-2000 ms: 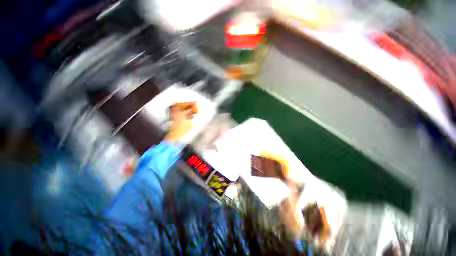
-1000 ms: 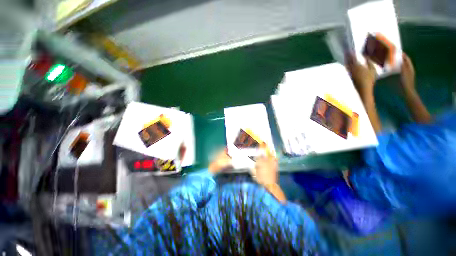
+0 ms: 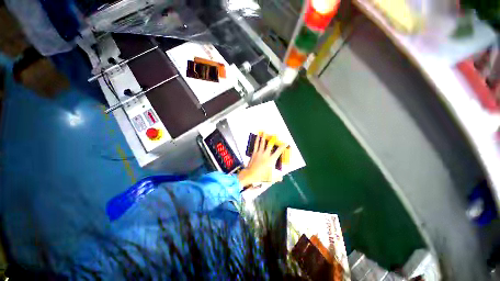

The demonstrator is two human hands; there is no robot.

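Note:
A white retail box (image 3: 277, 118) with a dark brown-and-orange picture covers the plate of the digital scale (image 3: 223, 152), whose red digits are lit. My left hand (image 3: 264, 163) lies on top of this box, over its picture, fingers spread. Whether its thumb grips the edge is unclear. A second retail box (image 3: 205, 66) lies on the dark conveyor belt (image 3: 167, 104) beyond the scale. A third box (image 3: 318, 225) is at the bottom of the view, partly hidden by hair. My right hand is not in view.
The conveyor's side panel has a red emergency stop button (image 3: 154, 133). Thin guide rods (image 3: 137, 94) cross the belt. A stack light (image 3: 307, 39) glows red. The green bench (image 3: 340, 159) runs beside a grey panel (image 3: 378, 121). More box edges (image 3: 375, 269) show at the bottom right.
The view has swung toward the conveyor. My left hand, earlier with my right hand on a box on the bench, is now on the box at the scale. The stack light changed from green to red.

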